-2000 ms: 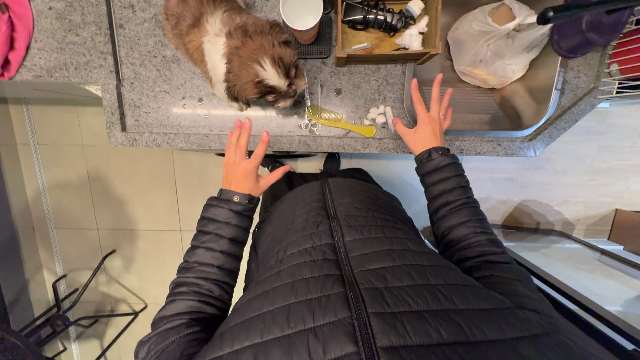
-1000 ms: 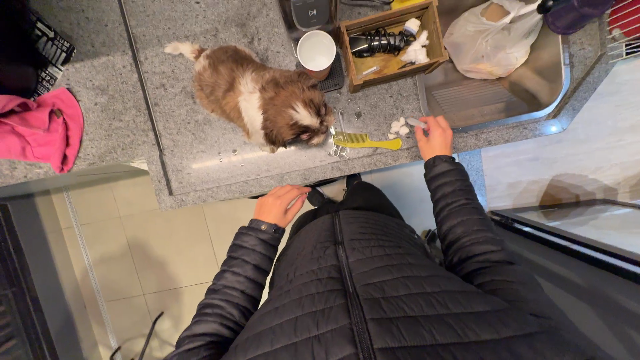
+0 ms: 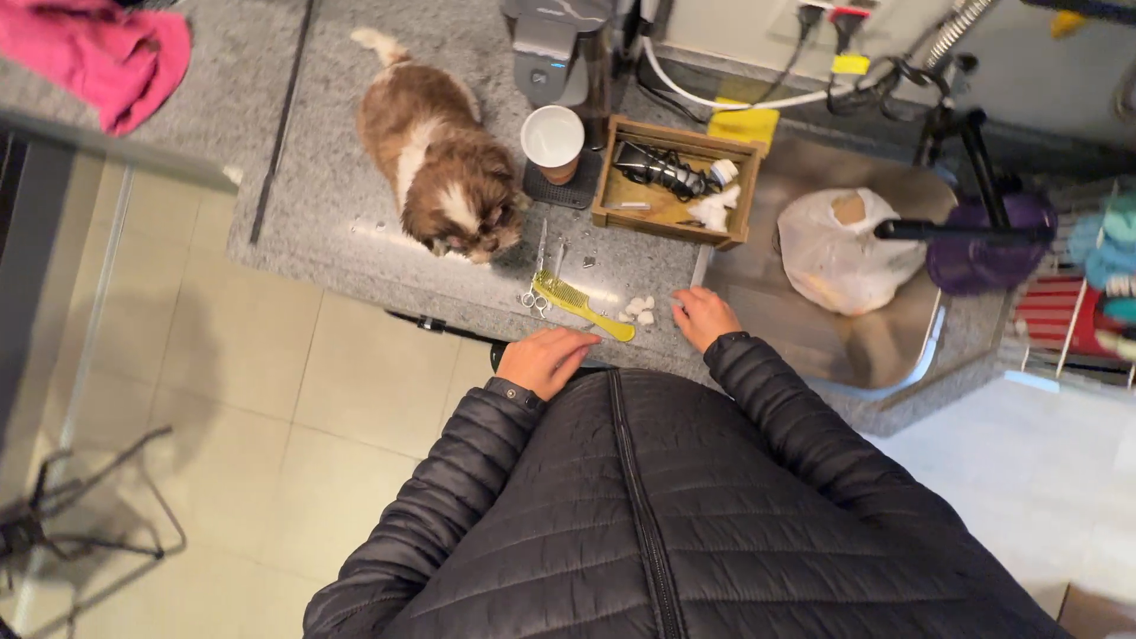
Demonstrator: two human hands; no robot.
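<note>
My left hand (image 3: 548,359) is at the counter's front edge, just below a yellow comb (image 3: 577,305); whether its fingers hold anything is not clear. My right hand (image 3: 703,316) rests by the counter edge, right of several white cotton pieces (image 3: 638,310), its fingers bent; whether it holds anything cannot be made out. Scissors (image 3: 538,288) lie partly under the comb, with another slim metal tool (image 3: 560,255) beside them. A small brown and white dog (image 3: 442,164) stands on the granite counter, its head lowered near the scissors.
Behind the tools is a wooden crate (image 3: 667,232) with a corded black clipper (image 3: 663,169) and white items. A white cup (image 3: 552,138) stands on a coffee machine (image 3: 563,55). On the right, a sink (image 3: 754,293) holds a plastic bag (image 3: 843,253). Pink cloth (image 3: 111,55) lies far left.
The right hand held a small whitish object near the cotton pieces one second ago; that object is not plainly seen in it now. The left hand has come closer to the comb.
</note>
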